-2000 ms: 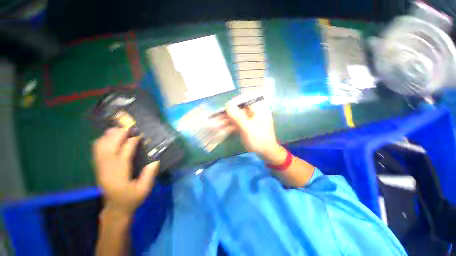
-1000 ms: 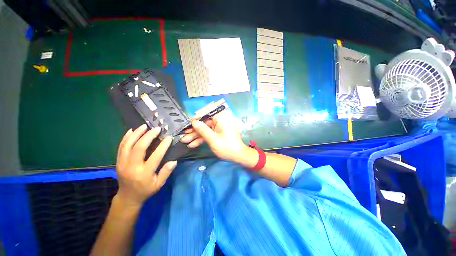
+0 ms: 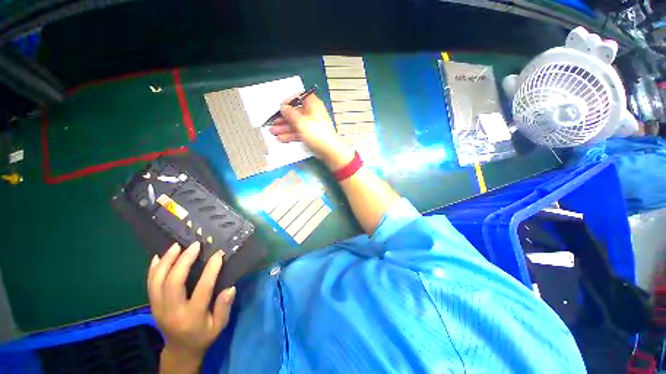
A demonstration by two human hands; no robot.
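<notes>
The black plastic housing (image 3: 191, 208), with slanted slots and small white and orange spots, lies tilted on a dark pad (image 3: 130, 212). My left hand (image 3: 186, 296) rests with spread fingertips at the housing's near end and holds nothing. My right hand (image 3: 310, 128) holds a slim black pen-like tool (image 3: 291, 104) over the two-tone sheet (image 3: 232, 131); its tip is at the border of the beige and white parts. Whether a piece is on the tip cannot be told. A short strip sheet (image 3: 298, 210) lies between the housing and my right forearm.
A long strip sheet (image 3: 349, 98) stands beyond my right hand. A bagged grey item (image 3: 475, 109) and a white fan (image 3: 569, 98) are at the right. Blue totes are at the lower right (image 3: 504, 219) and lower left (image 3: 87, 327). A red tape outline (image 3: 186, 109) is upper left.
My right hand has moved from the housing's near right corner up and away to the two-tone sheet with the tool. The short strip sheet is uncovered. My left hand stays at the housing's near end.
</notes>
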